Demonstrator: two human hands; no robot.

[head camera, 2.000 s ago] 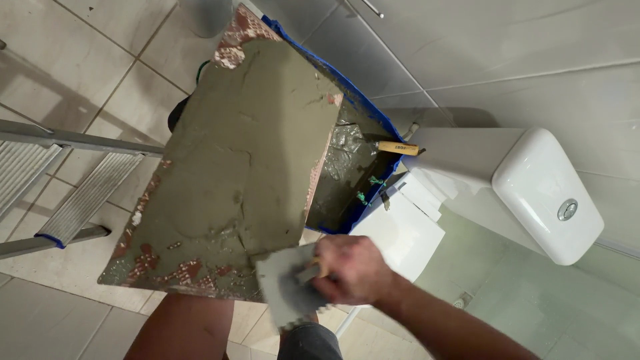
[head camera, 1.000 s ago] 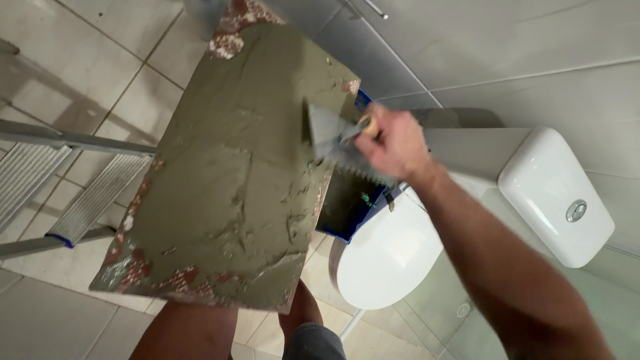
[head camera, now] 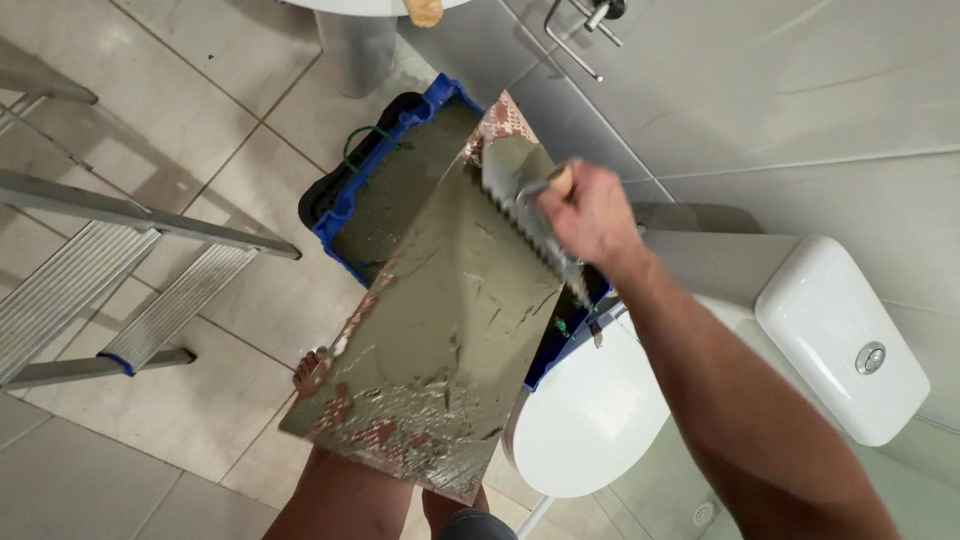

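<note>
My right hand (head camera: 592, 214) grips the wooden handle of a notched trowel (head camera: 525, 199), whose toothed steel blade lies against the upper right part of a tile (head camera: 465, 300). Grey-green mortar coats most of the tile's face; reddish ribbed backing shows at the top corner and along the bottom edge. The tile is tilted above a blue-rimmed tub (head camera: 341, 217) that holds more mortar. My left hand is not visible; whether it supports the tile from beneath cannot be seen.
An aluminium stepladder (head camera: 142, 217) stands at the left on the tiled floor. To the right are a toilet's closed white lid (head camera: 592, 412) and cistern (head camera: 840, 337). A wall-mounted metal holder (head camera: 574, 45) and a white basin (head camera: 352, 6) are at the top. A bare foot shows left of the tile.
The trowel in my right hand has moved from the tile's lower edge to its upper right part. More of the blue-rimmed tub shows left of the tile. The view has shifted.
</note>
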